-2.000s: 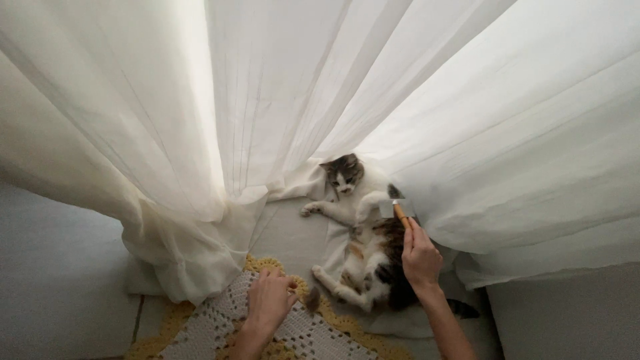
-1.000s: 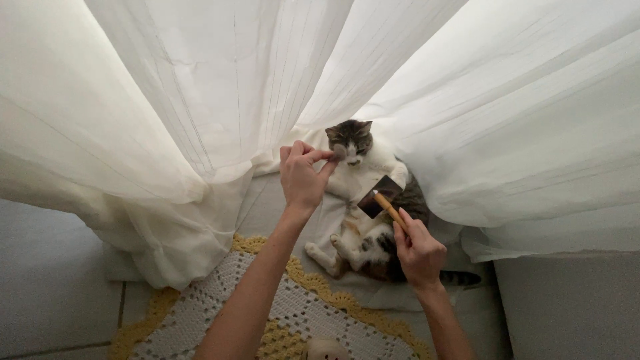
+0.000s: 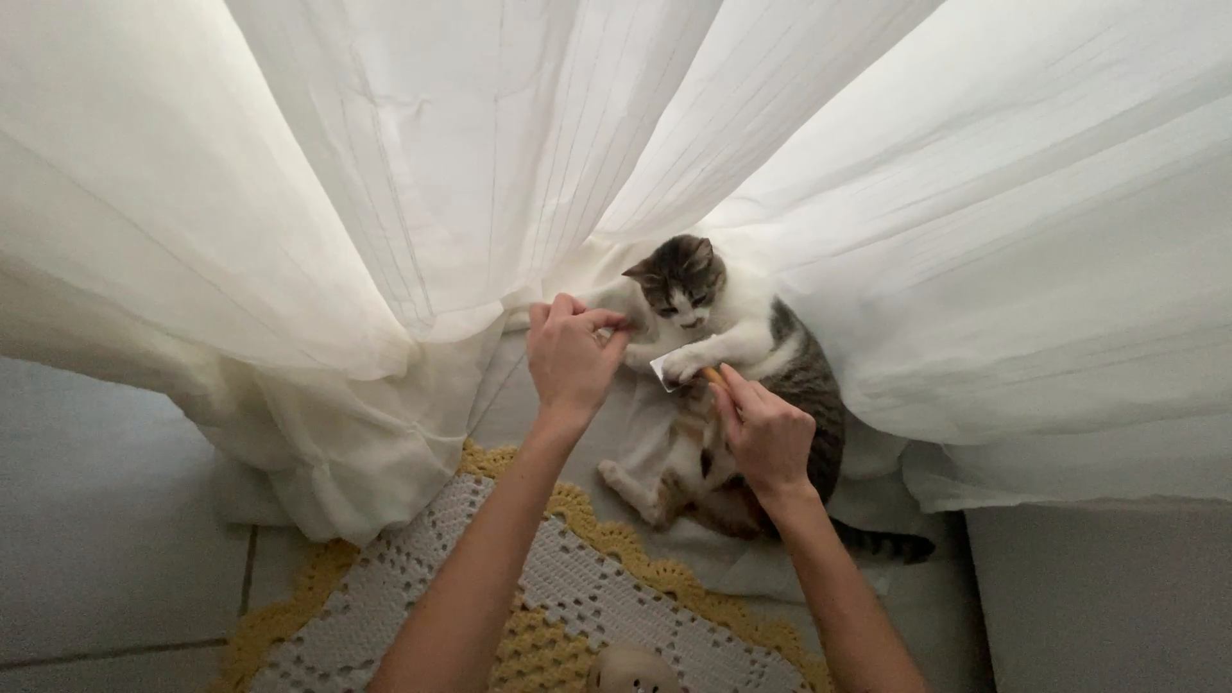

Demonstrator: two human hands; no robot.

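Observation:
A tabby-and-white cat [image 3: 808, 385] lies on its side on pale cloth, its head bent down. My right hand [image 3: 765, 428] grips the orange-brown handle of a small pet slicker brush [image 3: 662, 370]. The cat's front paw rests over the brush head, which is at its chest. To the left of the cat's face, my left hand [image 3: 576, 351] has thumb and fingertips pinched together on a small, greyish, blurred wisp that looks like a tuft of fur [image 3: 635, 329]. The cat's other front paw is close to those fingertips.
Sheer white curtains [image 3: 462, 144] hang behind and on both sides of the cat, bunching on the floor. A white and yellow crochet rug [image 3: 404, 568] lies in front on the tiles [image 3: 106, 539]. A beige rounded object [image 3: 630, 671] shows at the bottom edge.
My left hand has moved from above the rug up beside the cat's face. The cat has put a front paw over the brush head, which was uncovered one second ago.

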